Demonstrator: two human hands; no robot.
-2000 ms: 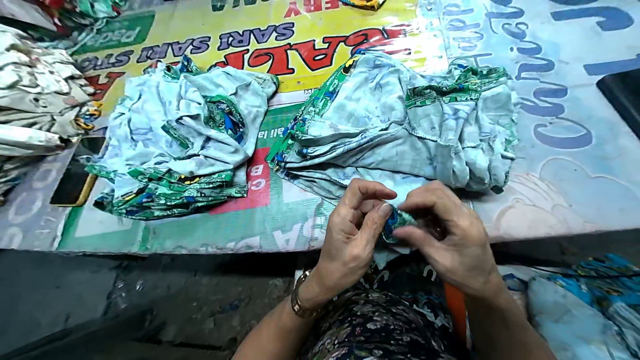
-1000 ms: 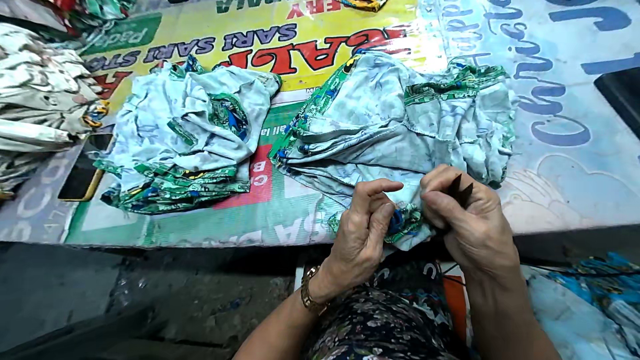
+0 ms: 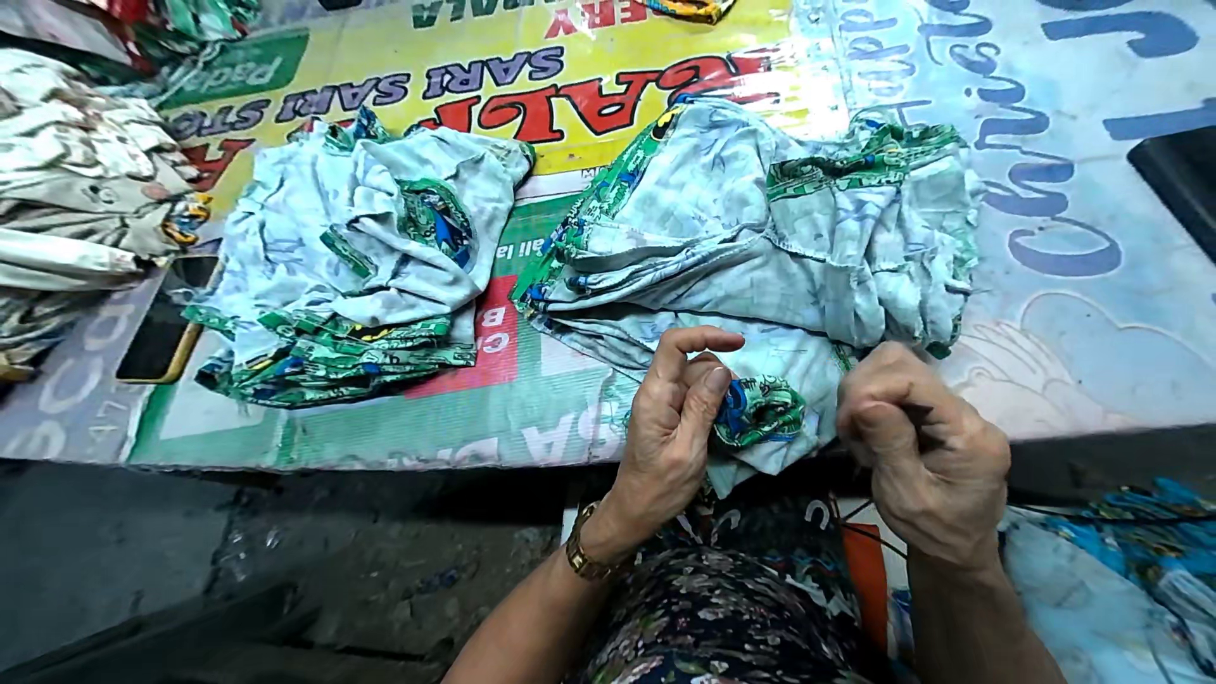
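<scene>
A pale blue fabric piece with a green printed, round opening (image 3: 765, 413) hangs over the table's near edge. My left hand (image 3: 670, 427), with a gold-coloured watch or bracelet at the wrist, has thumb and fingers at the left side of that opening and pinches the cloth there. To the right of the cloth, my right hand (image 3: 926, 456) is curled and slightly blurred; whether it grips anything is hidden. Just beyond the hands lies a heap of pale blue pieces with green trim (image 3: 703, 180). A similar stack (image 3: 361, 218) lies to its left.
A phone (image 3: 157, 332) is at the left beside cream-coloured cloths (image 3: 76, 180). Printed tarpaulin (image 3: 1026, 380) covers the table. A black object (image 3: 1183, 180) is at the right edge. More blue cloth (image 3: 1092, 579) sits low at the right, below the table's edge.
My hands, close together two seconds ago, are now apart, the right one farther right. A dark pointed thing showed above my right hand one second ago. The green opening is now more exposed.
</scene>
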